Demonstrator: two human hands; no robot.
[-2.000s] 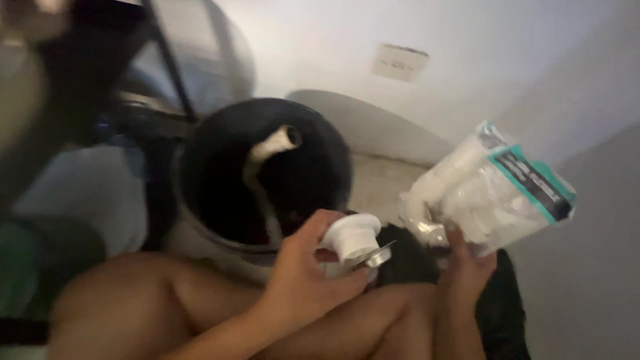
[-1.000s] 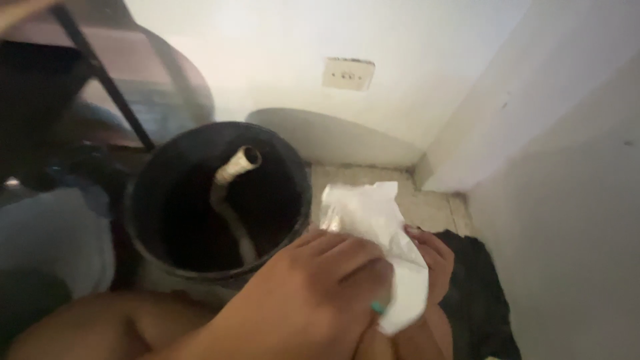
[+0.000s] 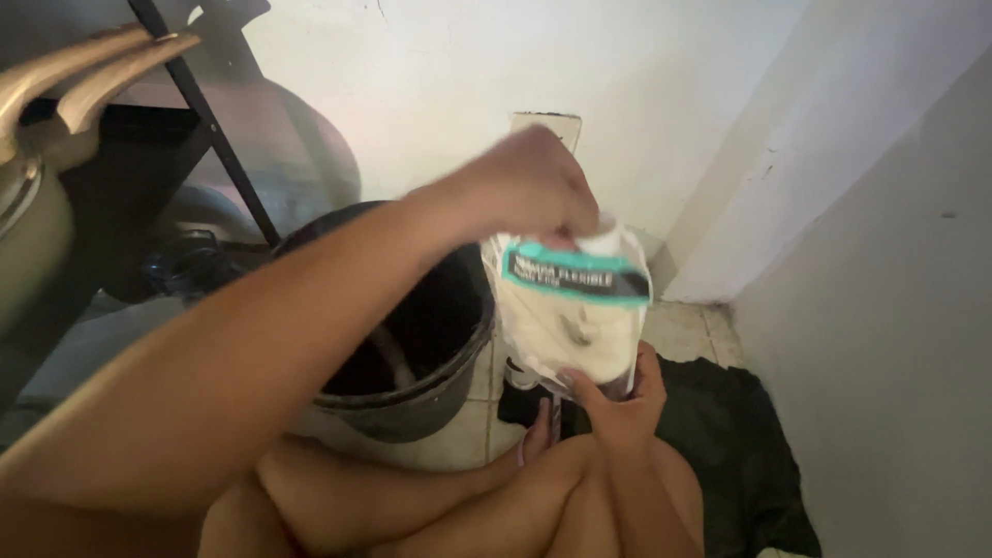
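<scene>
A clear plastic bag (image 3: 570,322) with a teal and black printed band hangs upright in front of me, a pale flexible hose part inside it. My right hand (image 3: 620,395) pinches its lower edge between thumb and fingers. From the left, my left hand (image 3: 542,186) reaches across to the bag's top, its fingers bent down and blurred. A white plastic part (image 3: 604,236) shows at the bag's mouth beside the left fingertips; whether they grip it or the bag film is unclear. Behind my left forearm stands a black bucket (image 3: 465,372), partly hidden, with a hose in it.
A wall outlet plate (image 3: 570,128) is partly behind my left hand. Dark cloth (image 3: 736,434) lies on the tiled floor by the right wall. Pans with wooden handles (image 3: 116,74) and a black metal rack leg (image 3: 225,155) are at the left. My bare legs are crossed below.
Two seconds ago my left hand held a white fitting with a metal ring, apart from the bag. Since the last earlier frame, that hand has risen to the bag's top, and the printed band now faces me.
</scene>
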